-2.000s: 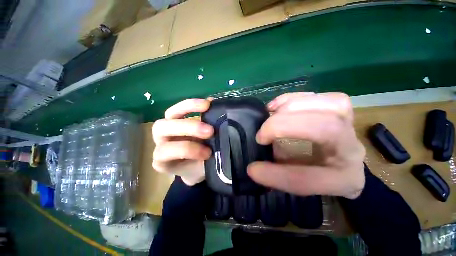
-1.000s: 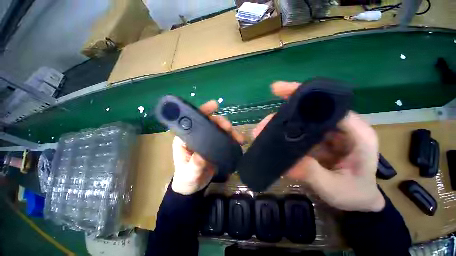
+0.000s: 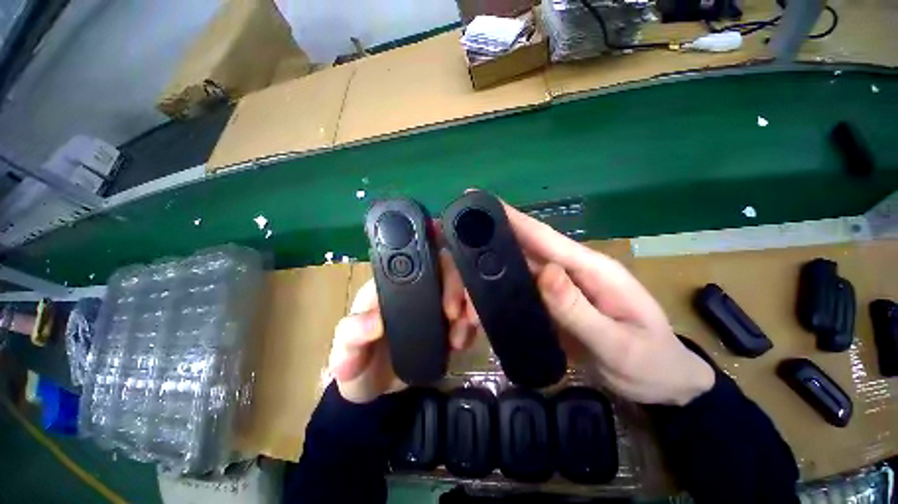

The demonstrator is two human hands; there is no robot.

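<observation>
My left hand [image 3: 362, 345] holds one black plastic housing [image 3: 411, 315] upright, its face with a round window and a ringed button towards me. My right hand [image 3: 615, 325] holds a second black housing [image 3: 512, 315] beside it, slightly tilted, its round dark spot and button also facing me. The two housings are close together at the top. Below them, several black housings [image 3: 525, 433] lie side by side in a clear tray [image 3: 630, 471], raised oval rims up. My forearms cover the areas at both sides of the tray.
Loose black housings [image 3: 733, 319] lie on the cardboard bench cover [image 3: 679, 268] at right. Stacked clear trays [image 3: 172, 359] stand at left. The green conveyor belt [image 3: 630, 162] runs beyond, with white specks and a dark object [image 3: 852, 150]. A small open carton [image 3: 505, 65] stands across it.
The two housings were pressed together, then apart and blurred. Now both are side by side, closer and more upright, button faces towards me. The dark object on the belt has moved left.
</observation>
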